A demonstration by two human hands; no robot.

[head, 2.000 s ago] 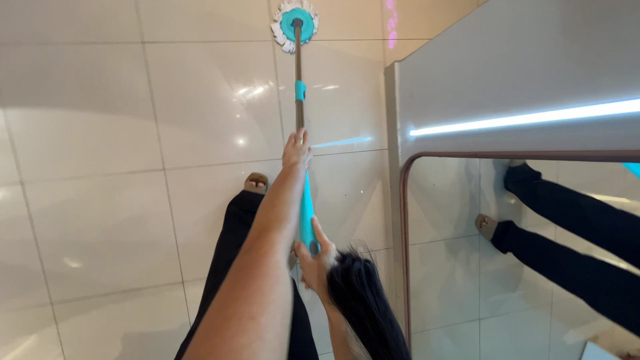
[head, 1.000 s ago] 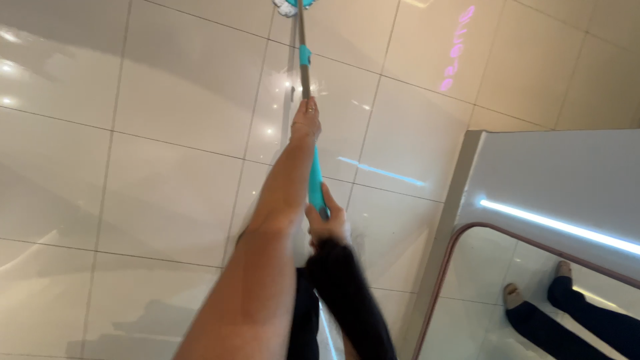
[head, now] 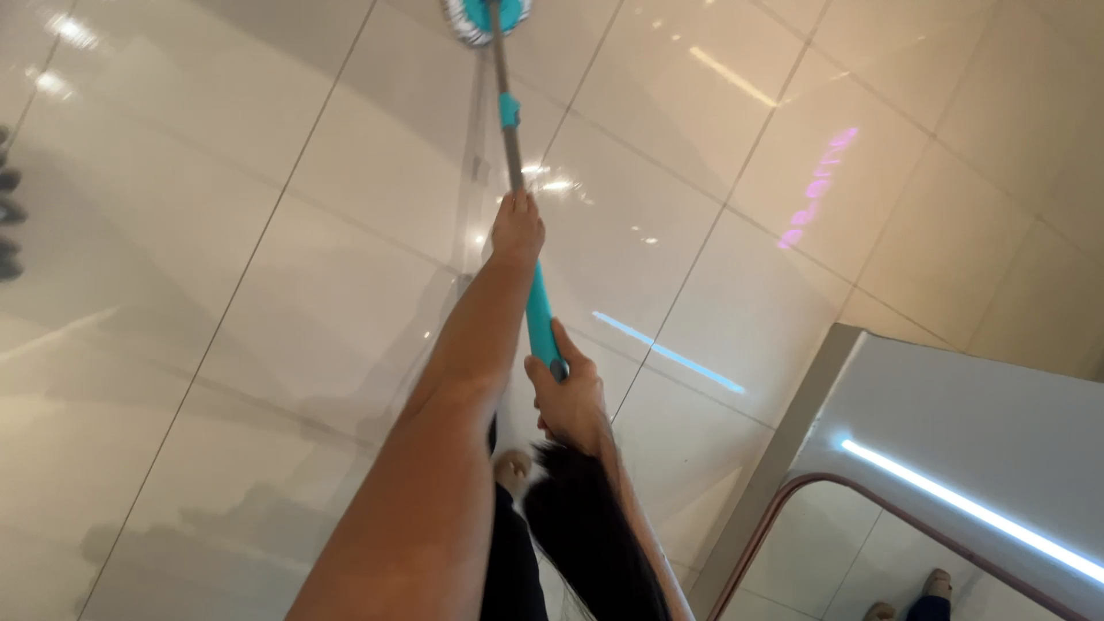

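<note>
My left hand (head: 517, 228) is closed around the mop's pole, ahead of my right hand. My right hand (head: 571, 388) grips the rear end of the turquoise mop handle (head: 538, 315). From there the grey pole (head: 502, 65), with a turquoise clamp (head: 510, 111) on it, runs up to the round mop head (head: 473, 24). White strands ring its turquoise disc on the tiled floor, and the view's top edge cuts it off. Dark hair (head: 586, 526) hangs over part of my right forearm.
Glossy beige tiles (head: 371, 172) carry light reflections. A grey panel (head: 966, 405) with a lit strip (head: 975, 509) and a mirror with a reddish frame (head: 824, 477) stand at the lower right. My shoe (head: 512, 466) shows below my hands. Dark rounded shapes (head: 9, 207) sit at the far left edge.
The view has shifted and turned, so the panel and mirror now sit lower and farther right. Both hands have kept hold of the mop.
</note>
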